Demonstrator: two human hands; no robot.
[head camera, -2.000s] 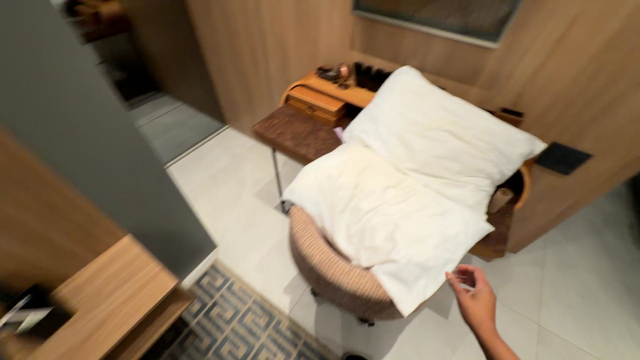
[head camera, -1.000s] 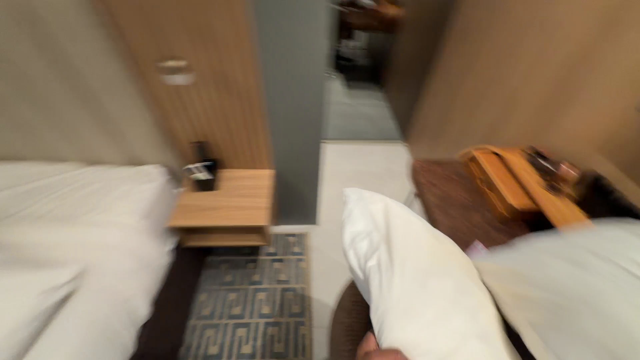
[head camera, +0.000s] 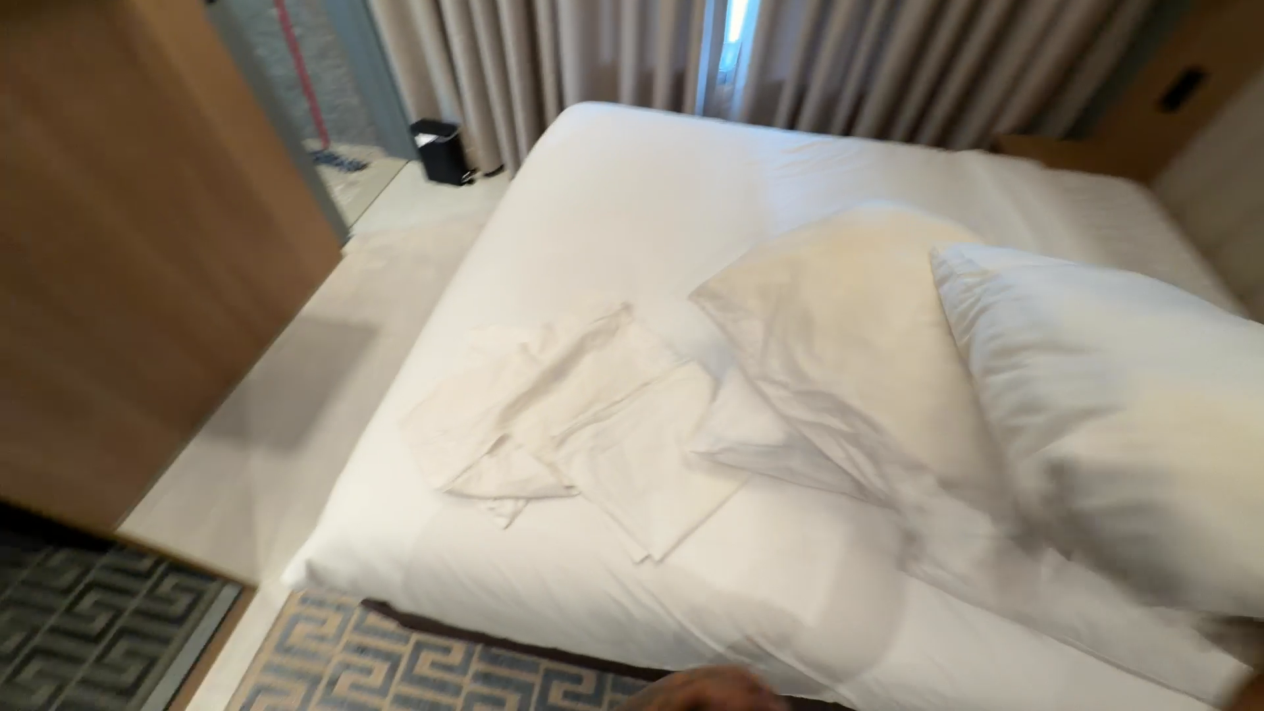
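Note:
At the right, a plump white pillow (head camera: 1116, 395) is held over the bed (head camera: 632, 188); my right hand (head camera: 1246, 671), mostly cut off by the frame edge, is at its lower corner. The fingers are hidden. Only the blurred top of my left hand (head camera: 706, 691) shows at the bottom edge, by the bed's near side, so its grip cannot be made out. Another cream-white pillow (head camera: 839, 336) lies on the bed beside the held one. Crumpled white cloths (head camera: 592, 425), perhaps pillowcases, are spread left of it on the white sheet.
A patterned carpet (head camera: 395, 662) runs along the bed's near side. A wooden panel (head camera: 148, 247) stands at the left. Beyond the bed hang beige curtains (head camera: 612, 59), with a black bin (head camera: 441, 153) on the floor near them.
The view has swung from the desk and chair to the bed. The white pillows were on the chair two seconds ago; one is now over the bed.

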